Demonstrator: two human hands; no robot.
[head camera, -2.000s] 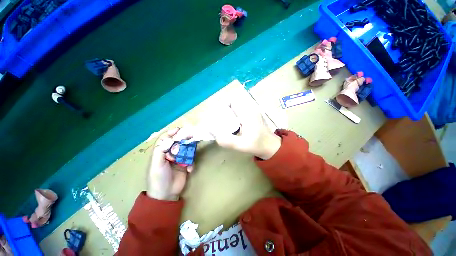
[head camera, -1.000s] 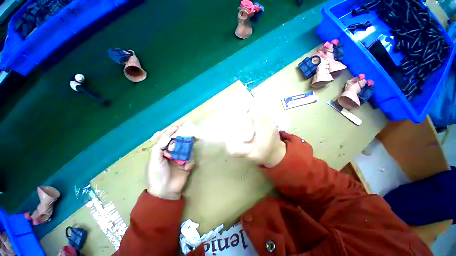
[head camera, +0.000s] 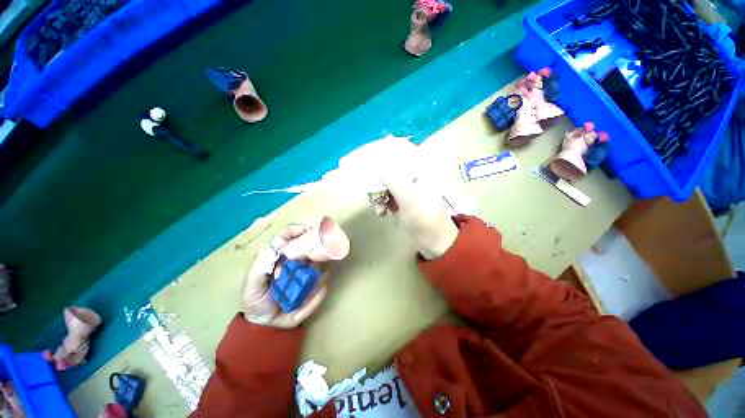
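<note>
My left hand (head camera: 265, 286) holds a peach figurine body (head camera: 329, 239) with a dark blue checked handbag piece (head camera: 294, 284) on it. The body's hollow flared end points up and right. My right hand (head camera: 415, 214) is closed around a white glue bottle (head camera: 359, 163). The bottle is washed out by glare. Its thin nozzle points left, over the belt's edge, apart from the body. Both hands are above the cardboard mat (head camera: 376, 286).
Peach bodies with blue bags (head camera: 529, 110) stand by the right blue bin (head camera: 684, 184) of black parts. A knife-like tool (head camera: 568, 188) and printed label (head camera: 488, 166) lie near. The green belt (head camera: 327, 90) carries bodies and a black-and-white part (head camera: 155, 122). Crumpled tissue (head camera: 314, 384) is at my waist.
My left hand has turned the body so its hollow end shows. The bottle's nozzle has swung away from the piece. The belt's parts have moved right, and another part has appeared at the far left.
</note>
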